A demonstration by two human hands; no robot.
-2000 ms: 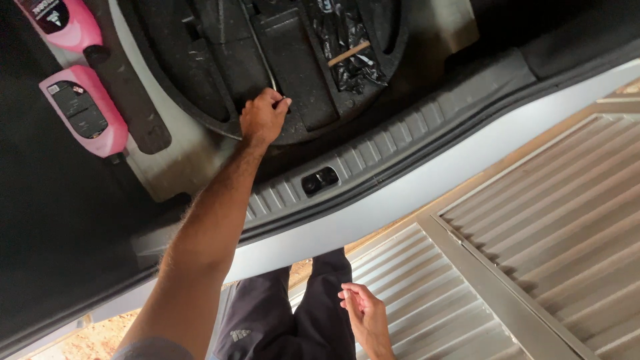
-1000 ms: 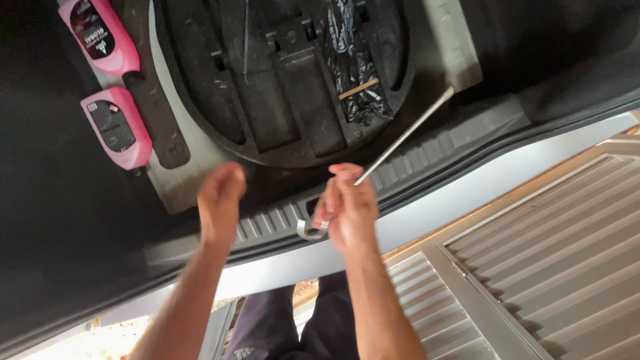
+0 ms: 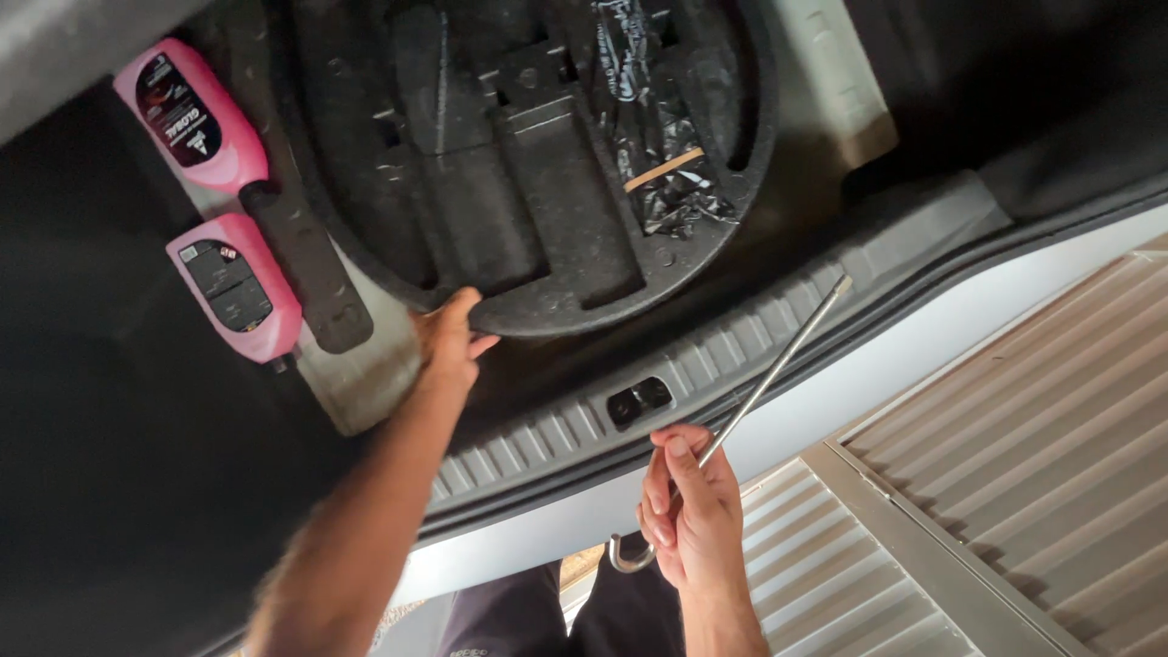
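In the head view my right hand [image 3: 693, 502] is closed around a thin metal rod [image 3: 776, 365] with a hooked lower end; its flattened tip lies over the ribbed grey trunk sill trim. My left hand [image 3: 452, 338] grips the near rim of the round black foam tool tray [image 3: 566, 310], thumb on top and the other fingers partly hidden at its edge. A crumpled black plastic bag [image 3: 675, 196] with a tan band sits in the tray's right part.
Two pink bottles [image 3: 196, 114] [image 3: 239, 287] stand left of the tray, beside a dark elongated piece [image 3: 315, 274]. The sill trim [image 3: 547, 438] with its latch opening [image 3: 639, 401] runs in front. Slatted metal panels [image 3: 1022, 438] are outside the car at lower right.
Two seconds ago my left hand was at the rod in the tray. The rod then passed to my right hand, which has moved lower; my left hand has moved onto the tray rim.
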